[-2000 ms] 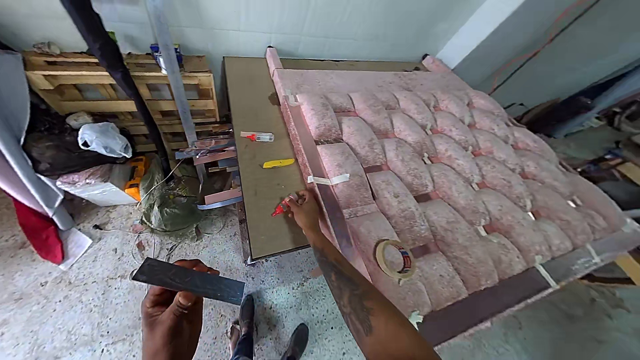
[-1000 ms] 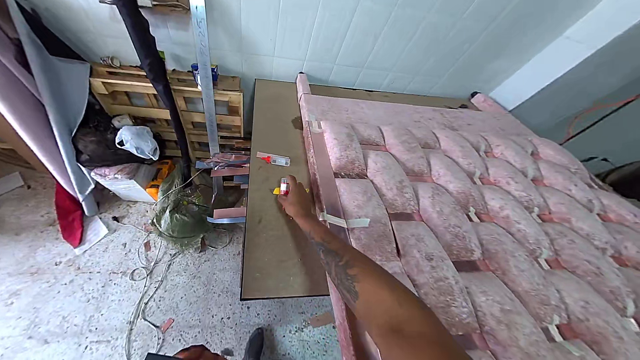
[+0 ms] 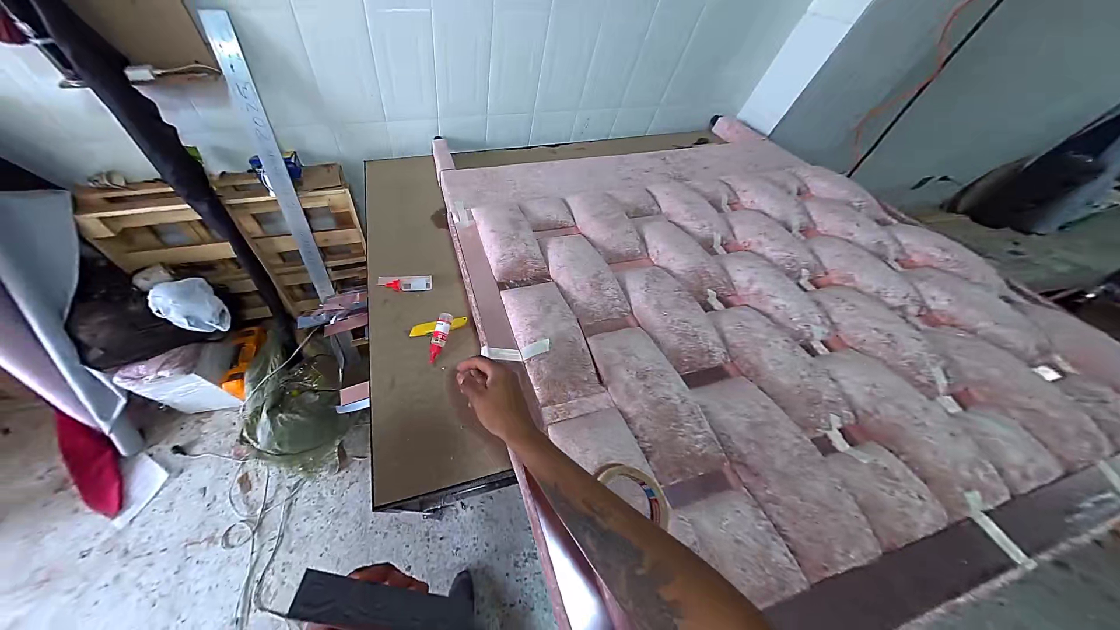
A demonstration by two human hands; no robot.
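My left hand (image 3: 389, 577), at the bottom edge and partly hidden, holds a flat dark strip (image 3: 367, 604). My right hand (image 3: 490, 398) is over the brown board tabletop (image 3: 429, 437), fingers curled, beside the frame of a pink woven, padded fabric panel (image 3: 656, 315). Nothing shows in its fingers, though their inner side is partly hidden. Just beyond it a small red and white glue bottle (image 3: 440, 338) lies against a yellow utility knife (image 3: 424, 328). Farther up lies a clear bottle with a red tip (image 3: 405, 283). A masking tape roll (image 3: 656, 499) rests on the panel, partly behind my right forearm.
Wooden pallets (image 3: 332, 206) and a long metal straightedge (image 3: 262, 131) lean at the wall on the left. Bags, a white box (image 3: 188, 389) and loose cables (image 3: 254, 525) are on the floor. Strips of masking tape (image 3: 997, 534) cross parts of the panel.
The red and white bottle was in my right hand; now it lies by the yellow knife, let go. My right hand has drawn back toward the panel's frame. The view has shifted.
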